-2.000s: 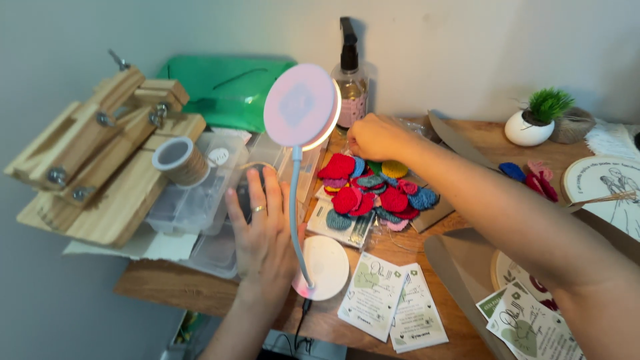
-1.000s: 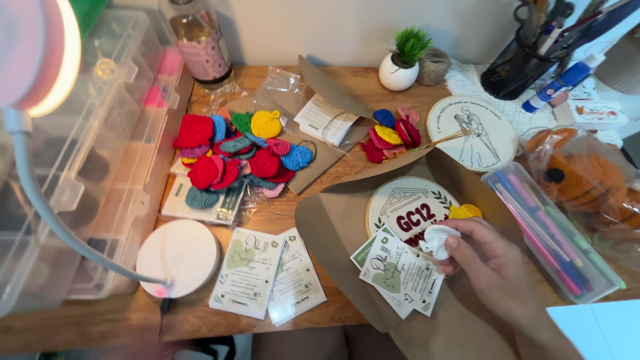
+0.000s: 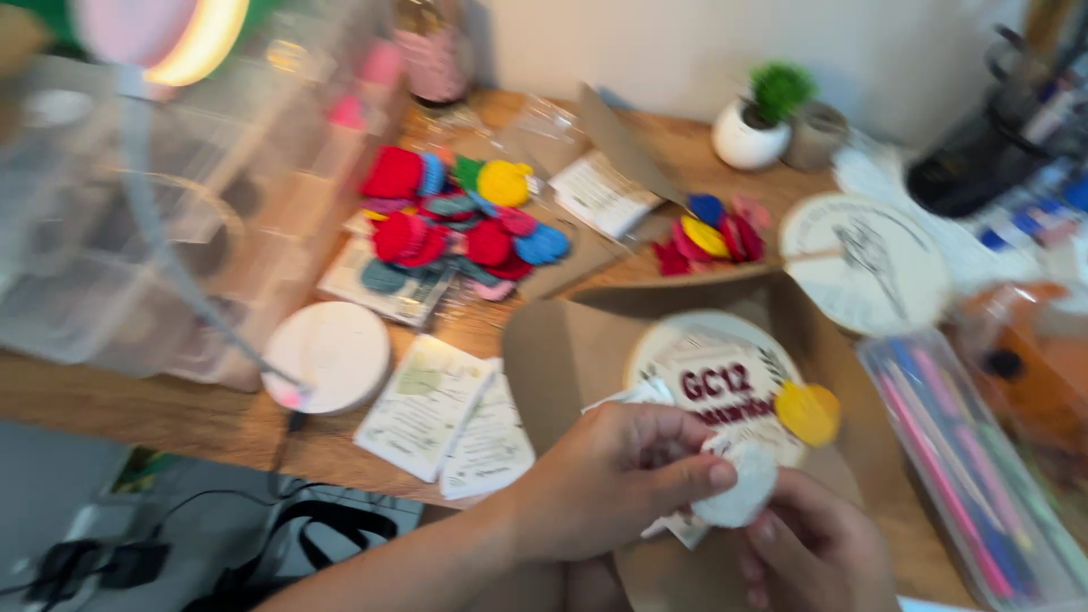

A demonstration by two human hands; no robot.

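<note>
My left hand (image 3: 629,489) and my right hand (image 3: 816,540) meet at the lower centre, both gripping a round white piece (image 3: 738,484), which looks like crochet. Beneath them lies an embroidery hoop (image 3: 714,340) with dark red lettering, on an open brown paper wrapper (image 3: 557,357). A yellow round piece (image 3: 807,414) overlaps the hoop's right side. Printed cards partly hidden by my left hand lie there too. Farther back are a heap of colourful crocheted pieces (image 3: 489,242) and a smaller group (image 3: 714,234). A second hoop (image 3: 867,263) with a line drawing sits at right.
A lamp base (image 3: 327,357) stands left beside two printed cards (image 3: 425,404). Clear plastic organizer boxes (image 3: 127,246) fill the left. Behind are a bottle (image 3: 431,55) and a potted plant (image 3: 752,132). At right lie a pen case (image 3: 960,476), a bagged orange item (image 3: 1020,365) and a black pen holder (image 3: 960,161).
My left hand has come in beside my right hand and now also holds the white piece, which the right hand alone held a second ago. The view has shifted right since two seconds ago.
</note>
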